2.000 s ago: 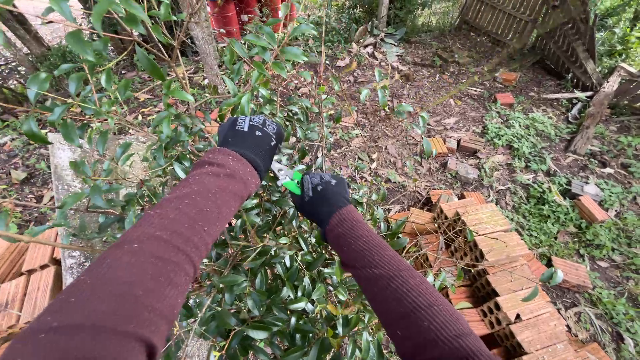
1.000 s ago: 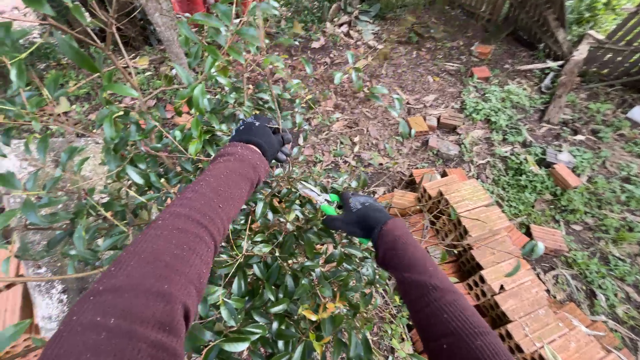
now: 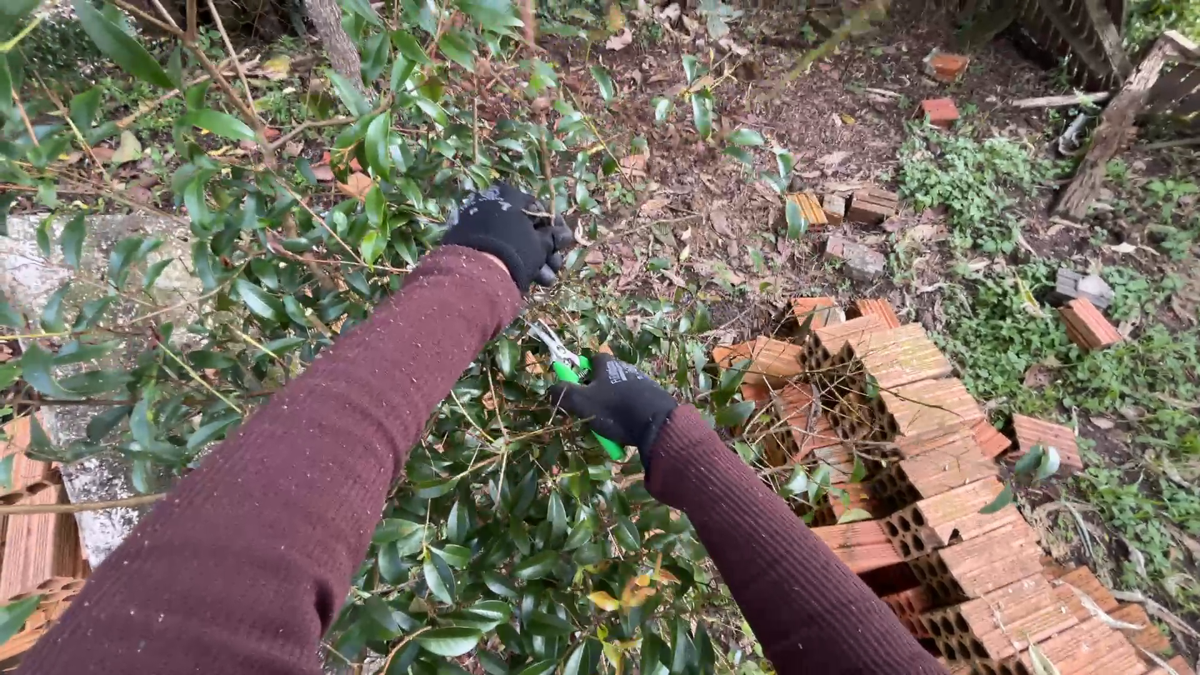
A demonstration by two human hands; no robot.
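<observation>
My left hand (image 3: 511,234), in a black coated glove, is among the upper twigs of a leafy green shrub (image 3: 553,525). Its fingers are curled near a thin stem; whether they grip it cannot be made out. Lower and to the right, my right hand (image 3: 614,403), gloved alike, is closed around the green handles of pruning shears (image 3: 562,356). The metal blades point up and left over the foliage, just below my left hand. Whether a twig lies between the blades is hidden by leaves.
Stacked hollow clay bricks (image 3: 947,469) stand at the right, with loose bricks (image 3: 1087,323) beyond. More bricks (image 3: 37,525) and a pale concrete slab (image 3: 103,281) lie at the left. A thin trunk (image 3: 333,37) rises top left; a weathered wooden post (image 3: 1116,131) leans at the upper right.
My two hands were close together at the shears two seconds ago and are now apart. The shears remain in my right hand.
</observation>
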